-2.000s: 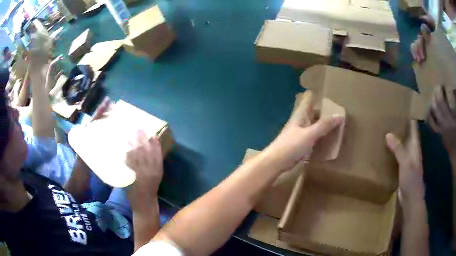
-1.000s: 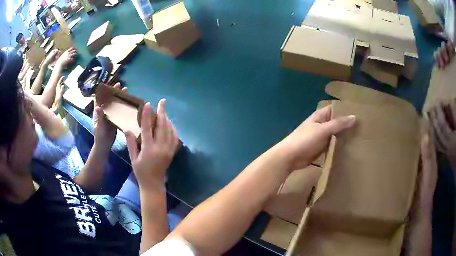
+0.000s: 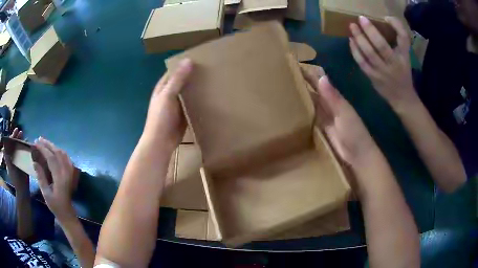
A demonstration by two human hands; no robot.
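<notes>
A brown mailer box [image 3: 262, 183] is held tilted in front of me, its tray open toward me and its lid panel [image 3: 243, 94] raised. My left hand [image 3: 170, 104] grips the lid's left edge, thumb on the inner face. My right hand [image 3: 343, 123] holds the right side near the lid's side flap, its fingers partly hidden behind the cardboard. A rounded flap [image 3: 303, 52] sticks out at the lid's upper right. A flat blank [image 3: 186, 175] lies under the box, mostly covered by it.
A closed box [image 3: 183, 23] and folded cardboard [image 3: 262, 6] lie at the far side of the green table [image 3: 115, 78]. Another person's hands [image 3: 385, 57] hold a box at the right. Another person's hands [image 3: 55, 172] hold cardboard at the left. A box [image 3: 48, 56] stands far left.
The view has turned to the right. The lid's left side flap and free-edge strip, seen before, now show little or not at all. My left hand has shifted onto the lid's left edge.
</notes>
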